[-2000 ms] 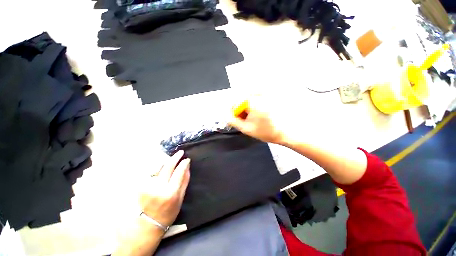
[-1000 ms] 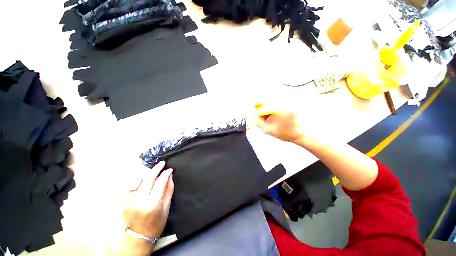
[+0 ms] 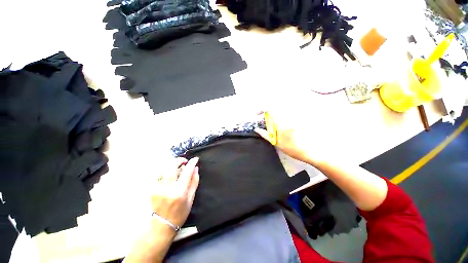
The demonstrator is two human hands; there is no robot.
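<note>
A black panel (image 3: 238, 177) lies on the white table at its front edge. Its far edge band (image 3: 218, 134) is mottled whitish-blue and shiny. My left hand (image 3: 177, 190) lies on the panel's left edge, fingers extended, holding nothing. My right hand (image 3: 282, 138) is at the band's right end, closed on the glue brush (image 3: 271, 128). The brush's yellow handle shows; its bristles cannot be made out.
An unglued panel pile (image 3: 46, 138) is at left. A glued stack (image 3: 179, 72) with shiny bands is at top centre. Black strips (image 3: 292, 18) lie top right. A yellow glue pot (image 3: 405, 92), a greyish block (image 3: 357, 92) and an orange-brown block (image 3: 372, 42) are at right.
Since two seconds ago my right hand has moved right along the band to its right end, and the yellow handle now stands more upright. My left hand stays at the panel's left edge. The view has shifted.
</note>
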